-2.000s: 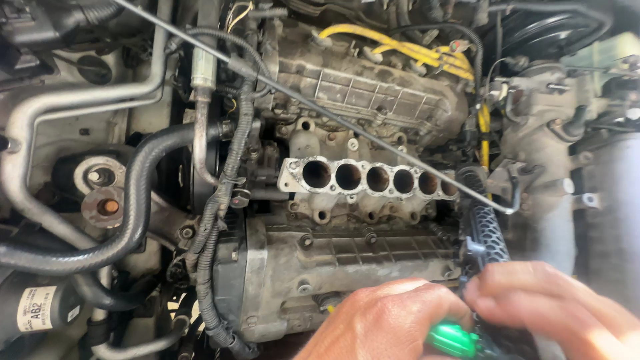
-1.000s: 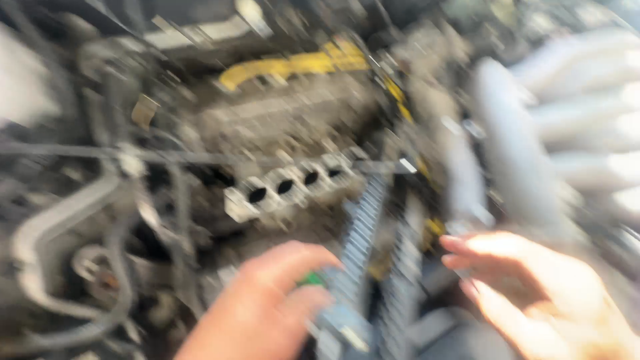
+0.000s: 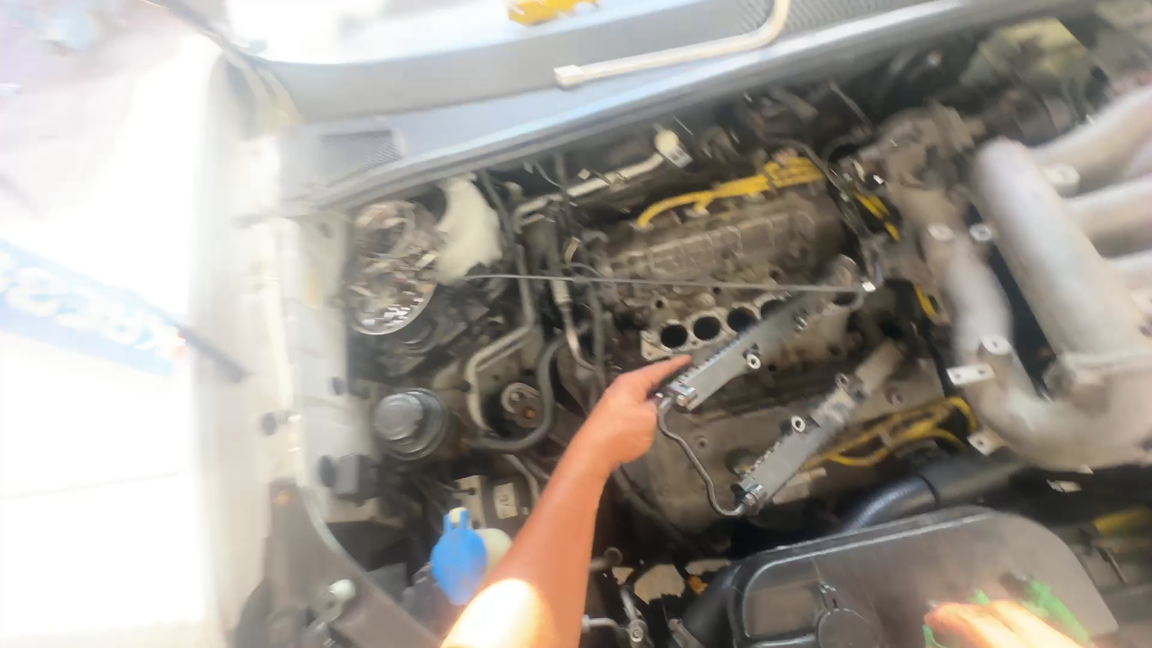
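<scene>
My left hand (image 3: 621,418) is at the near end of the upper metal fuel rail (image 3: 742,360), its index finger extended beside the rail and the other fingers curled at its end. A thin bent pipe (image 3: 693,459) joins this rail to a second fuel rail (image 3: 810,436) lower right. Both rails lie slanted over the engine; the upper one partly covers the row of intake ports (image 3: 706,328). My right hand (image 3: 990,625) is blurred and cut off at the bottom right edge, above a black plastic cover, with green objects around it; its grip is unclear.
A thin rod (image 3: 666,283) crosses above the engine. The cast intake manifold (image 3: 1026,261) stands at the right. Yellow ignition leads (image 3: 729,191) run along the far bank. The black plastic cover (image 3: 900,567) is at the lower right, a blue reservoir cap (image 3: 459,558) at the lower left.
The view has swung and widened. The rails now lie slanted over the ports, with my left hand at one end. My right hand has moved away to the lower right, beside green objects.
</scene>
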